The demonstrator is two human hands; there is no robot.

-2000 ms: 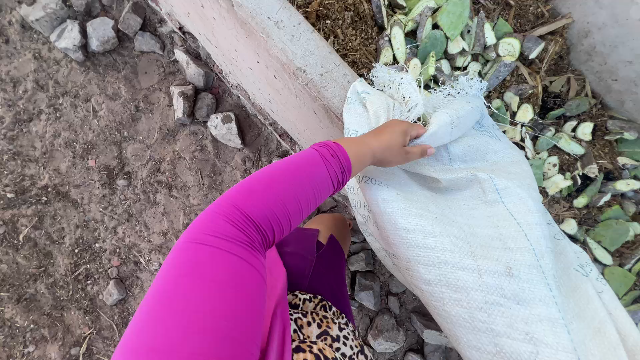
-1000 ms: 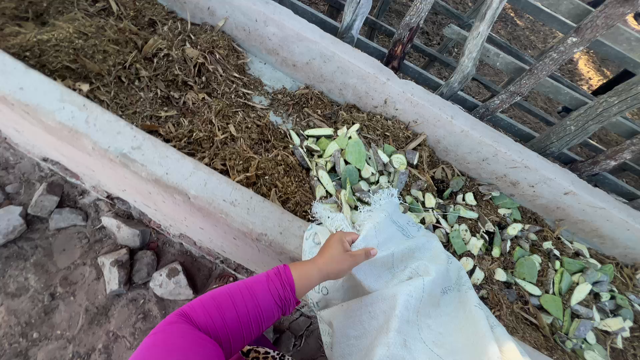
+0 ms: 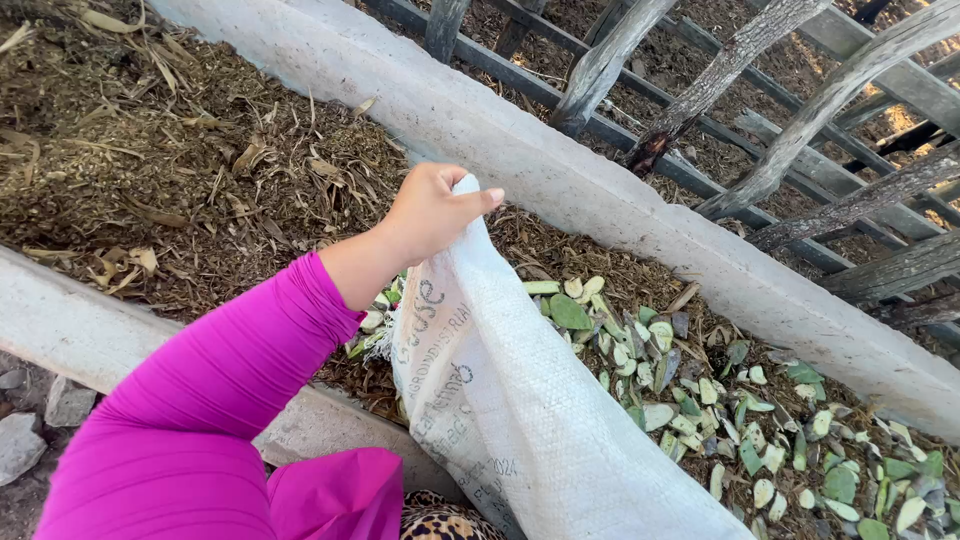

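My left hand [image 3: 442, 210], in a magenta sleeve, grips the top edge of a white woven plastic sack [image 3: 540, 375] between thumb and fingers. The sack bears printed writing and hangs from the hand down to the bottom edge of the view, with its frayed mouth at the left. Chopped green cactus pads [image 3: 667, 360] lie in a concrete feed trough [image 3: 540, 161], beyond the sack and to its right. More pieces show beside the frayed mouth. My right hand is not in view.
Dry chopped fodder [image 3: 187, 172] fills the trough's left part. A fence of rough wooden poles and boards [image 3: 675, 112] runs behind the far wall. Broken stones [image 3: 67, 401] lie on the ground outside the near wall [image 3: 82, 322]. Patterned cloth [image 3: 446, 517] shows below.
My left hand, still gripping the sack, has raised its edge, and more of the printed side shows. The view has swung toward the fence and the fodder.
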